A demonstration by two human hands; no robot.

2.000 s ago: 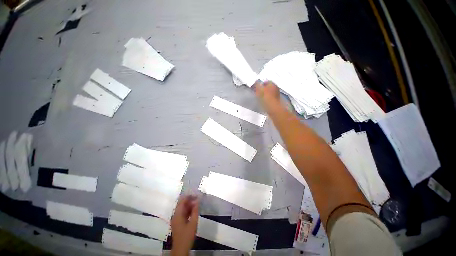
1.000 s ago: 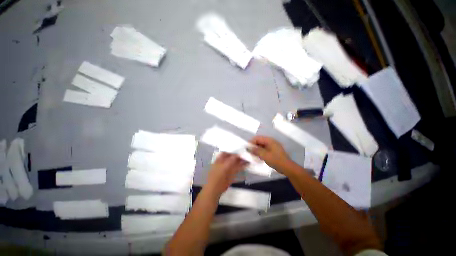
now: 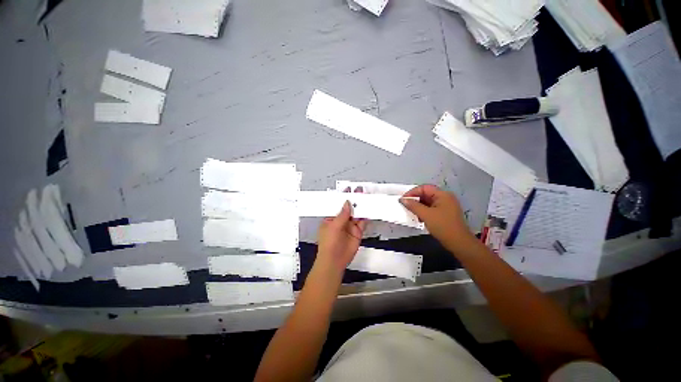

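My left hand (image 3: 343, 233) holds a long white cut strip (image 3: 381, 207) near its middle, thumb on top beside a small dark dot. My right hand (image 3: 435, 214) pinches the strip's right end between thumb and fingers. The strip lies level above other white pieces; its left end reaches the row of stacked white strips (image 3: 250, 235) on the left. Part of another white piece shows behind the strip, and one more white strip (image 3: 388, 263) lies below it. How many layers I hold cannot be told.
A single strip (image 3: 358, 121) lies beyond my hands. A black-topped stapler (image 3: 511, 111), another strip set (image 3: 484, 153), a printed sheet (image 3: 565, 231) and a blue pen (image 3: 521, 217) are on the right. Piles of pieces (image 3: 498, 20) lie at the upper right, a round clear dish (image 3: 632, 201) at far right.
My right hand has come back from the upper piles to the front centre, and my left hand has moved right. Both now hold a strip. The view has shifted, and the stapler is uncovered.
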